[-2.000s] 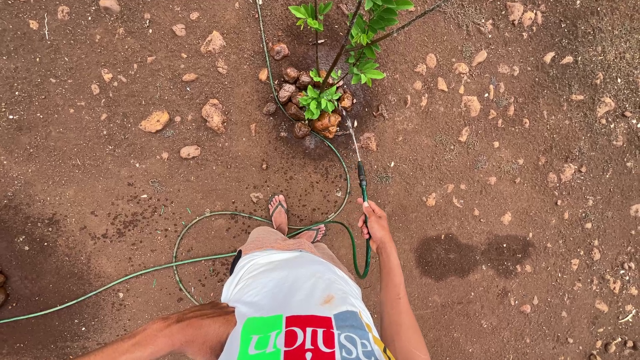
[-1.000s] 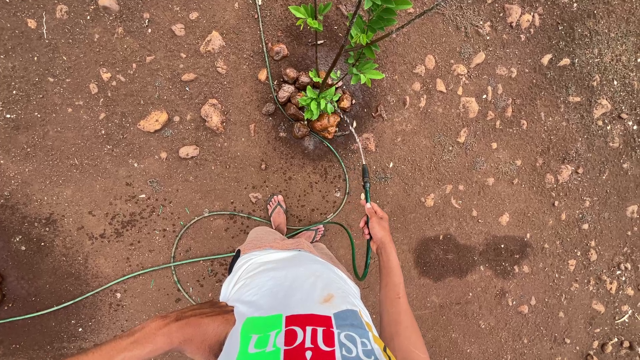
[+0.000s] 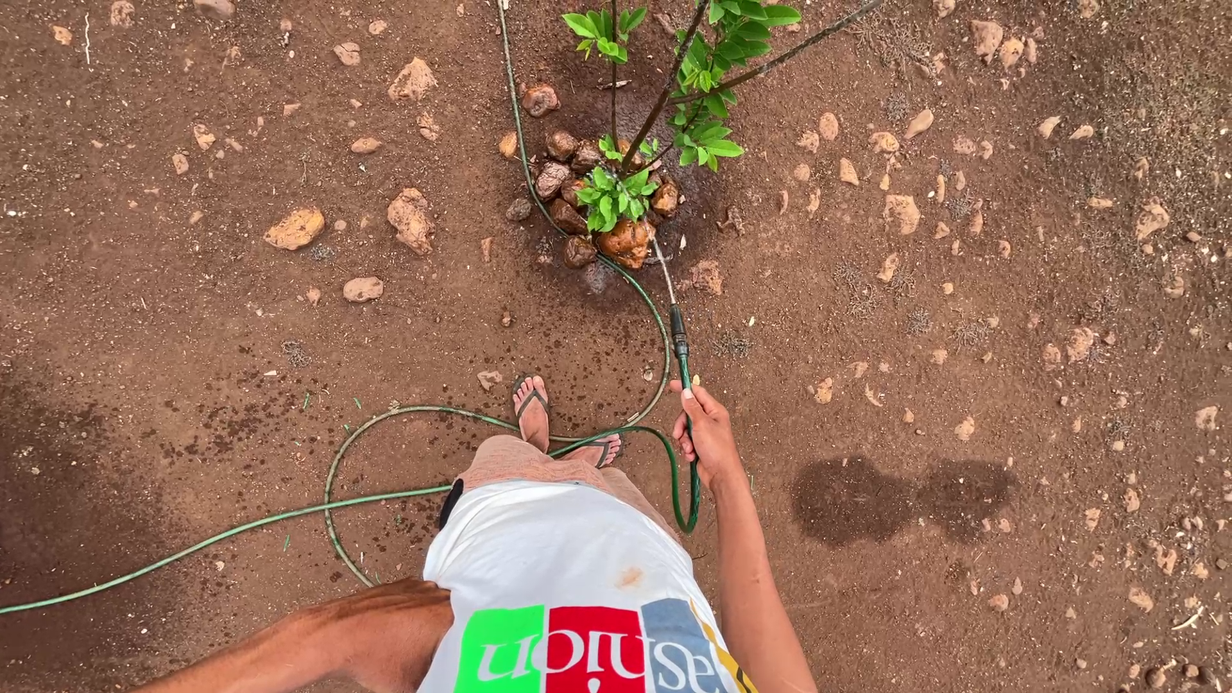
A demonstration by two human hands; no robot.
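My right hand (image 3: 705,431) is closed around a green garden hose (image 3: 684,371), just behind its black nozzle (image 3: 680,329). From the nozzle a thin water jet (image 3: 664,271) runs toward wet brown stones (image 3: 626,243) heaped at the base of a young leafy plant (image 3: 616,197). Several thin stems rise from there, with green leaves (image 3: 710,125) on them. Of my left side only the arm (image 3: 318,645) shows at the lower left; the hand itself lies outside the frame.
Loops of hose (image 3: 332,491) lie around my sandalled feet (image 3: 532,409), and another stretch passes left of the stone heap. Loose stones (image 3: 295,229) are scattered over the reddish soil. Dark damp patches (image 3: 905,499) mark the ground at right.
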